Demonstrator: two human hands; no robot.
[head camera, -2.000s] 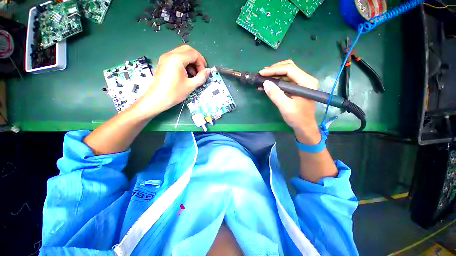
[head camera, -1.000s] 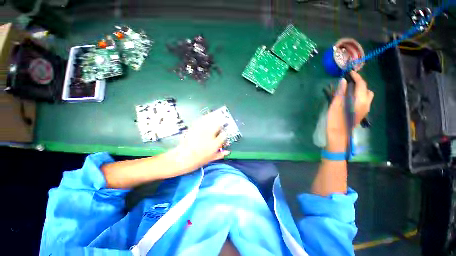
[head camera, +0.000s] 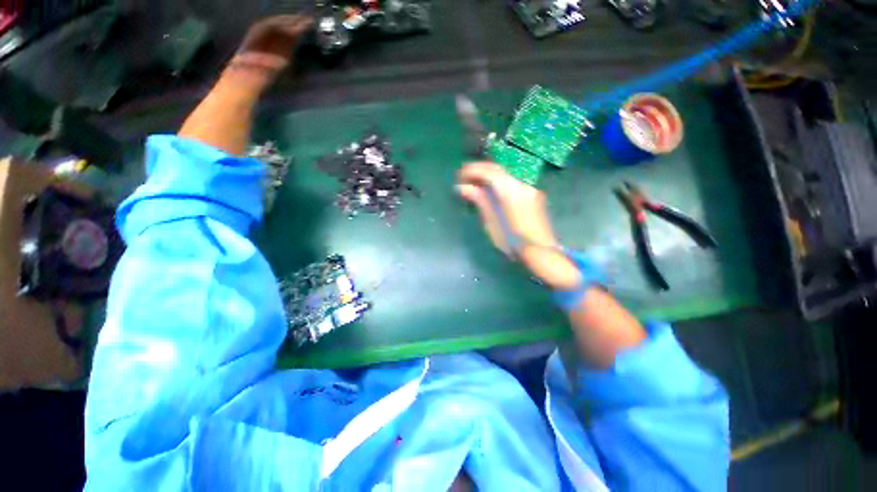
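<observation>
My left hand (head camera: 276, 40) is blurred and dark at the upper left, stretched over the belt beside populated boards; whether it holds anything is unclear. My right hand (head camera: 507, 204) is blurred over the mat, fingers curled around what looks like the soldering iron (head camera: 469, 117), its narrow end pointing away from me, close to the green boards (head camera: 548, 125). A populated circuit board (head camera: 325, 300) lies at the mat's near left, partly hidden by my left sleeve. A loose heap of small black components (head camera: 370, 180) lies left of centre.
Black-and-orange cutters (head camera: 649, 216) lie open at right, below the blue solder spool (head camera: 644, 130). A black bin (head camera: 808, 211) stands at far right. A black fan (head camera: 82, 240) and cardboard box (head camera: 34, 298) stand at left. Line boards (head camera: 370, 19) sit beyond the mat.
My left hand has left the near board and reached far forward. That board is gone from its spot. My right hand has moved left from beside the spool, uncovering the cutters. The view has shifted.
</observation>
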